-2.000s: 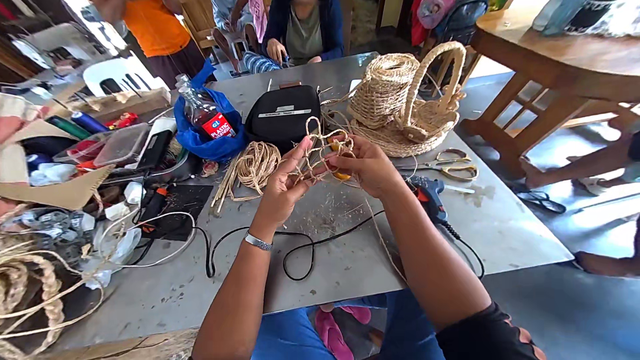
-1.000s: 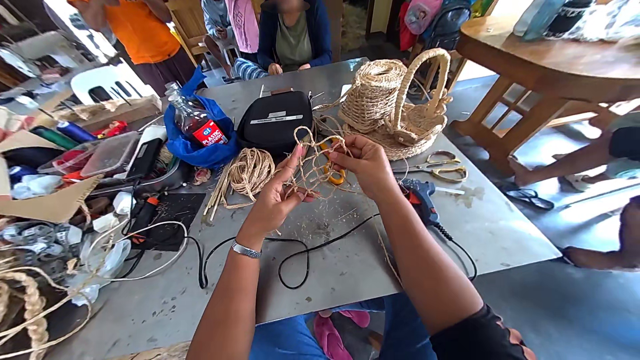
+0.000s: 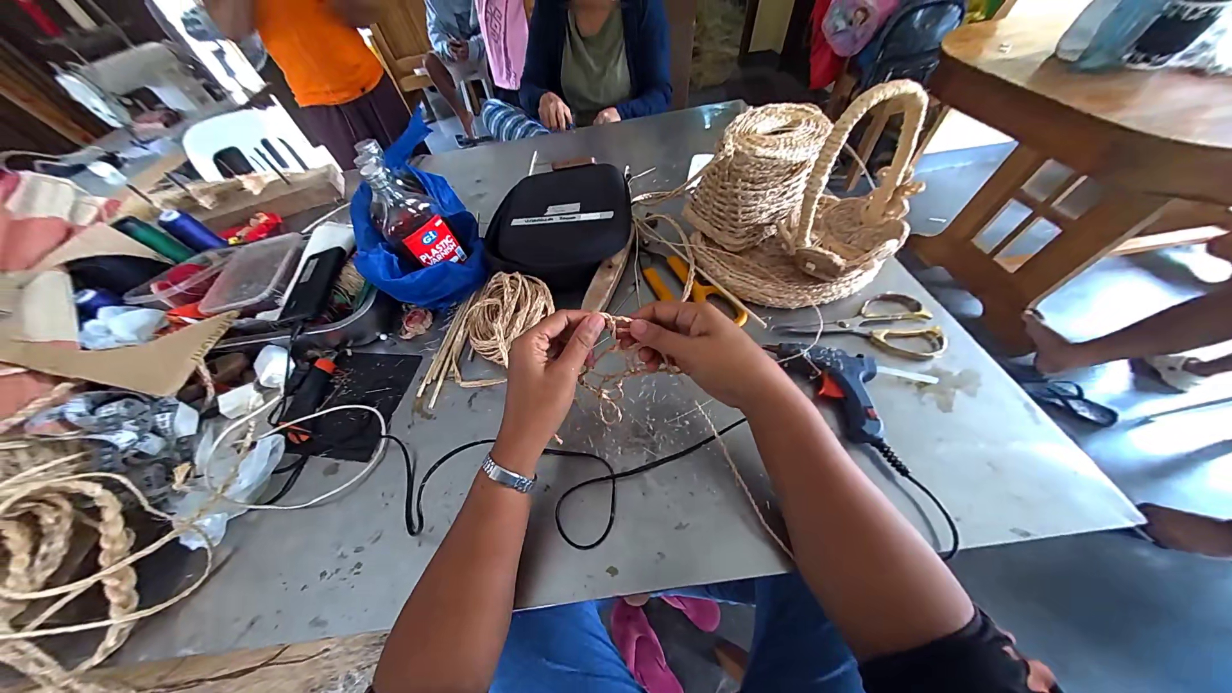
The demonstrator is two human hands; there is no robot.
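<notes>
My left hand and my right hand pinch a looped piece of thin natural-fibre cord between thumbs and fingers above the table's middle. A loose strand hangs from it past my right forearm. Just left of my left hand lies a coiled fibre hank. Behind my right hand are orange-handled scissors, partly hidden. A woven fibre basket with a handle stands beside a round woven basket. Right of my right hand lie gold-handled scissors and a glue gun.
A black zip case and a varnish bottle in a blue bag are further back. A black cable loops across the metal table. Left are a clear plastic container, thread spools and braided rope. Other people are beyond the table.
My hands have lowered the fibre cord and drawn nearer each other. Its open loops, spread out between my fingers before, now hang bunched beneath them.
</notes>
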